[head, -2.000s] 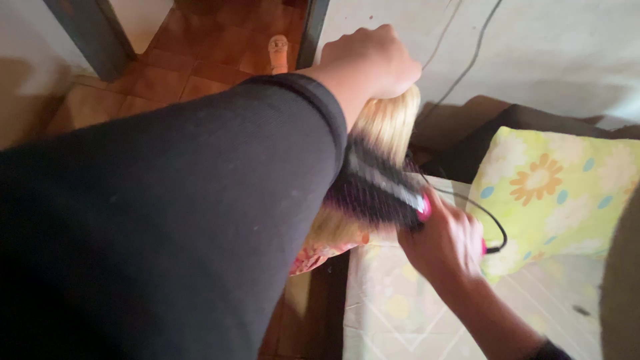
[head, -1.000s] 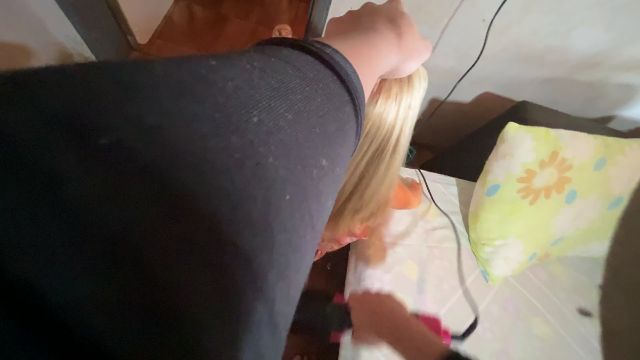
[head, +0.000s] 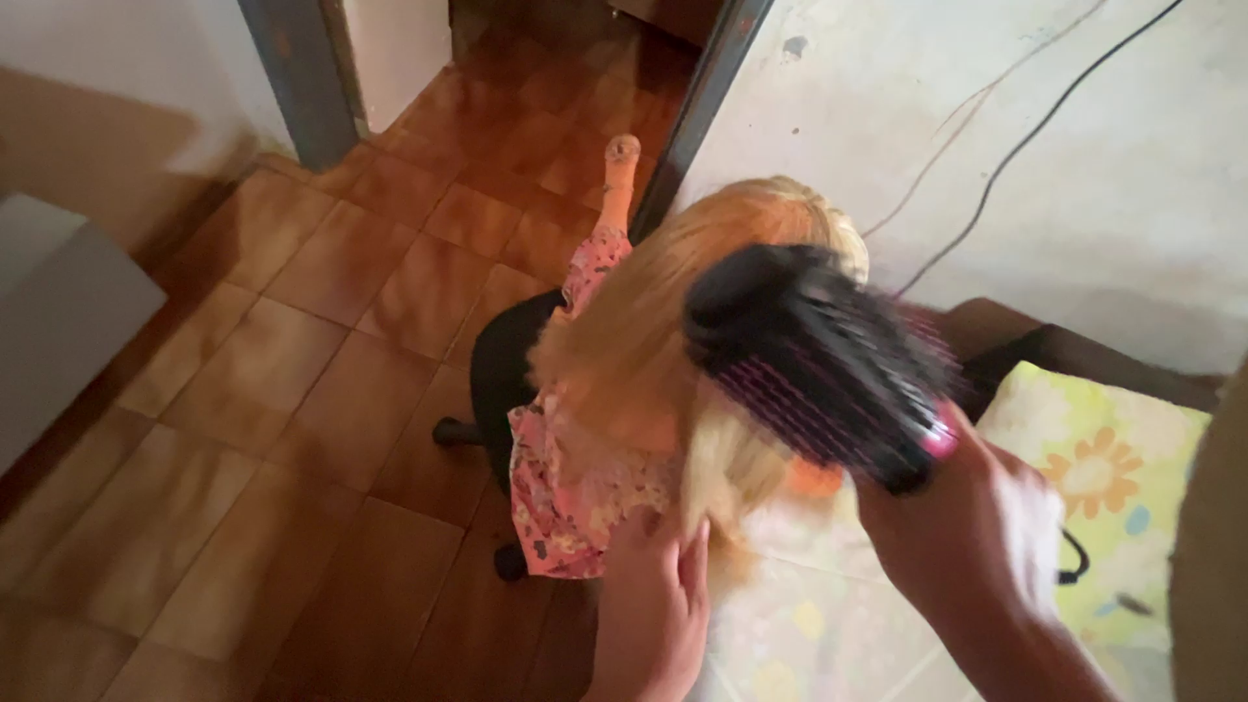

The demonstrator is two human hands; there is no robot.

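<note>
Long blonde hair [head: 624,341] hangs down the back of a seated person in a pink floral garment [head: 546,507]. At the lower ends of the hair, my left hand [head: 653,595] has its fingers and thumb closed about a lock. My right hand [head: 965,536] grips a black and pink hot-air styling brush [head: 829,361] by its handle end. The bristled head, blurred, is over the right side of the hair. A short bend of black cord shows beside my right wrist. The seated person's face is hidden from view.
The person sits on a black wheeled chair [head: 492,361] on brown floor tiles [head: 312,390]. At right are a pale patterned cover [head: 829,624] and a yellow-green floral pillow [head: 1160,497]. A dark door frame [head: 702,97] stands behind; a black cable [head: 1024,146] hangs along the wall.
My left hand has let go of the raised hair near the head and come down to its ends. My right hand has lifted the brush from low beside the cover up to the hair.
</note>
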